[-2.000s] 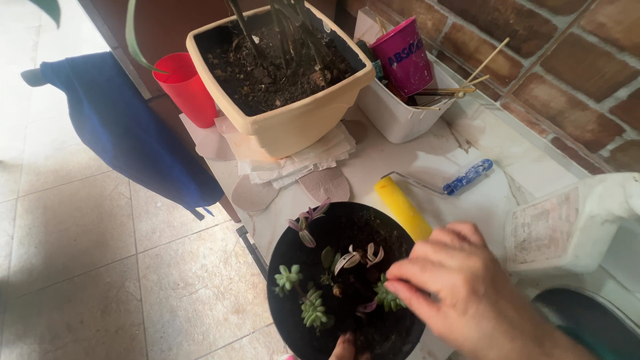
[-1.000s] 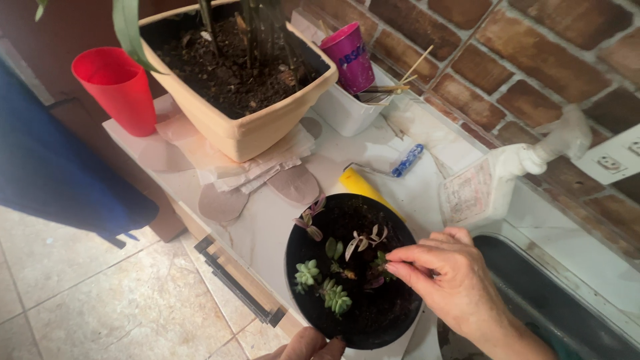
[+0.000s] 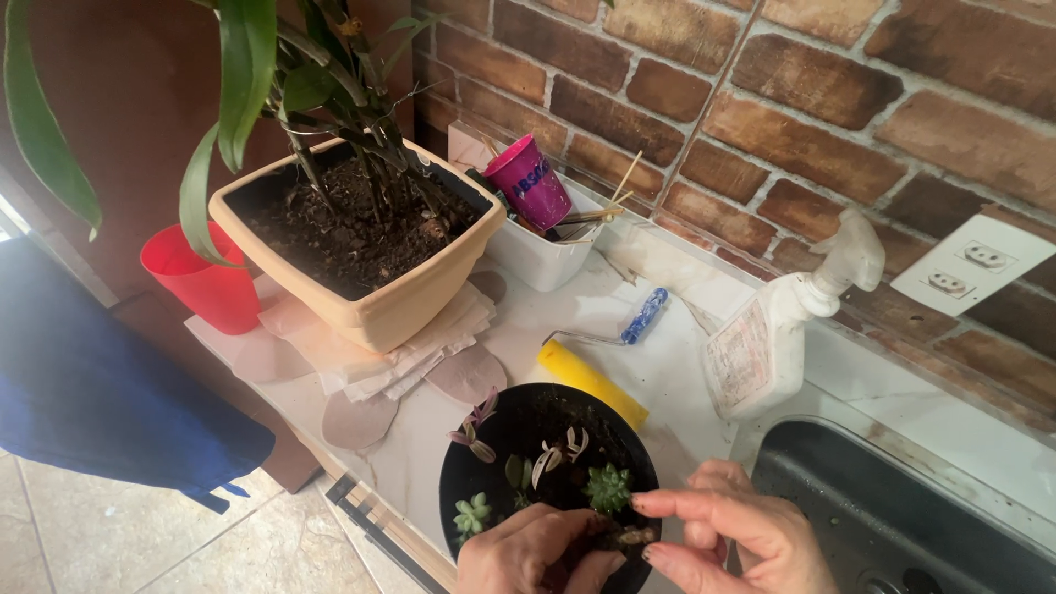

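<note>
A round black pot [image 3: 462, 437] of dark soil stands on the counter and holds several small plants. A green succulent rosette [image 3: 608, 488] sits at its right side, a paler succulent [image 3: 472, 513] at its left, and purple-striped cuttings [image 3: 478, 429] near its far rim. My left hand [image 3: 536, 549] is over the near part of the pot, fingers bent around a clump of soil with a short brown stem [image 3: 631, 536] sticking out. My right hand [image 3: 734, 528] is at the pot's right rim, thumb and forefinger apart on either side of the stem's end, soil on the fingertips.
Beyond the pot lies a yellow paint roller [image 3: 592, 384]. A spray bottle [image 3: 759, 355] stands beside the black sink [image 3: 858, 470]. Farther back are a large square planter [image 3: 429, 309], a red cup [image 3: 202, 280] and a white bin [image 3: 540, 256] holding a purple cup [image 3: 530, 183] and sticks.
My left hand has come from the pot's near rim to over its soil. My right hand has moved off the rosette, its fingers now spread. The view has shifted, showing more wall.
</note>
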